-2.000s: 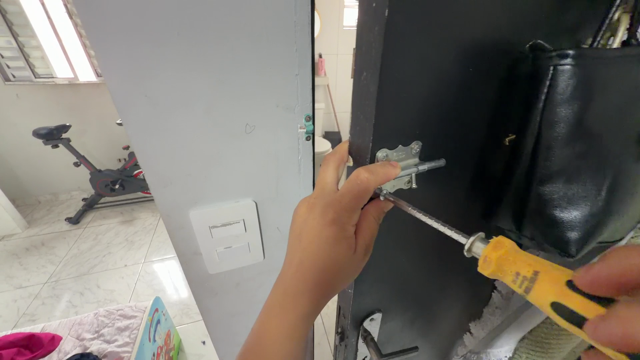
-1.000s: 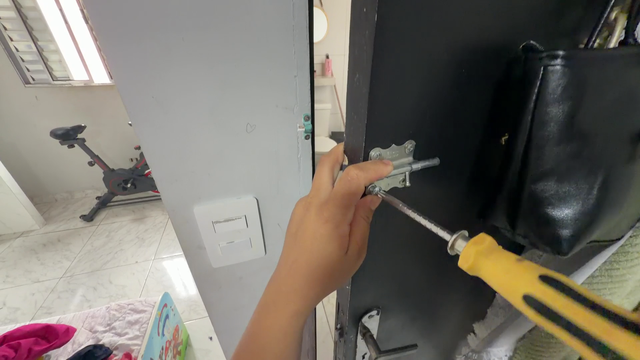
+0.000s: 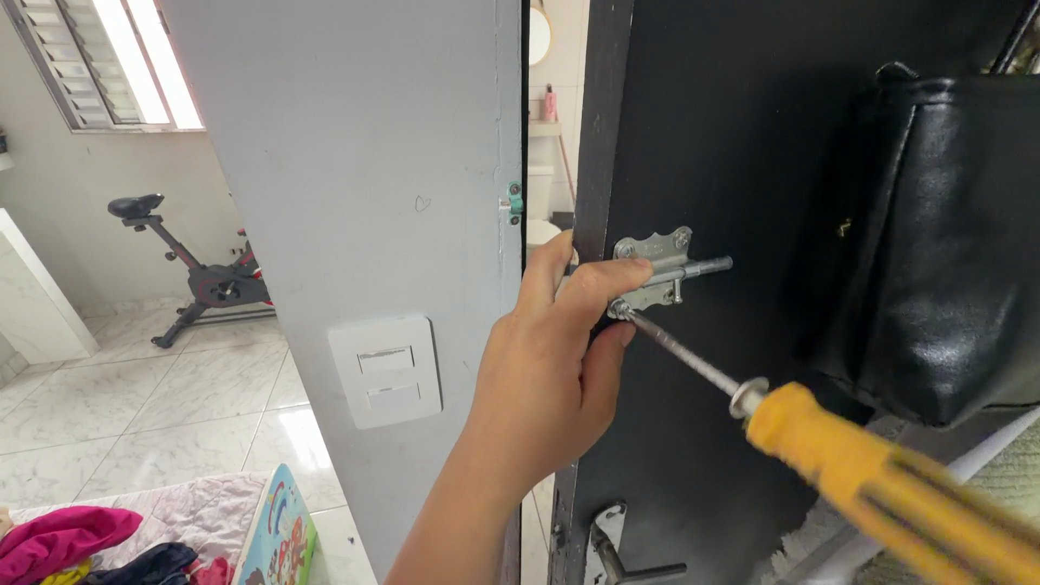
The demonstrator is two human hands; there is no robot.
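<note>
A metal barrel bolt latch (image 3: 668,252) lies against the black door (image 3: 707,390) near its edge, with screws in its plate corners. My left hand (image 3: 552,366) wraps the door's edge, its index finger pressing on the latch plate and its thumb beside the lower left screw. At that screw rests the tip of a screwdriver with a yellow and black handle (image 3: 837,455), which slants down to the lower right and is blurred at its far end. My right hand is out of view. A small green-stained strike piece (image 3: 513,203) is fixed to the grey door frame.
A black handbag (image 3: 934,244) hangs on the door at the right. Below the latch is a lever door handle (image 3: 617,561). A white switch plate (image 3: 386,372) sits on the grey wall. Farther left are an exercise bike (image 3: 211,276) and clothes (image 3: 73,544) on a quilted cover.
My right hand, seen on the screwdriver handle two seconds ago, has left the view. The left hand still holds at the latch, and the screwdriver tip remains by the lower left screw.
</note>
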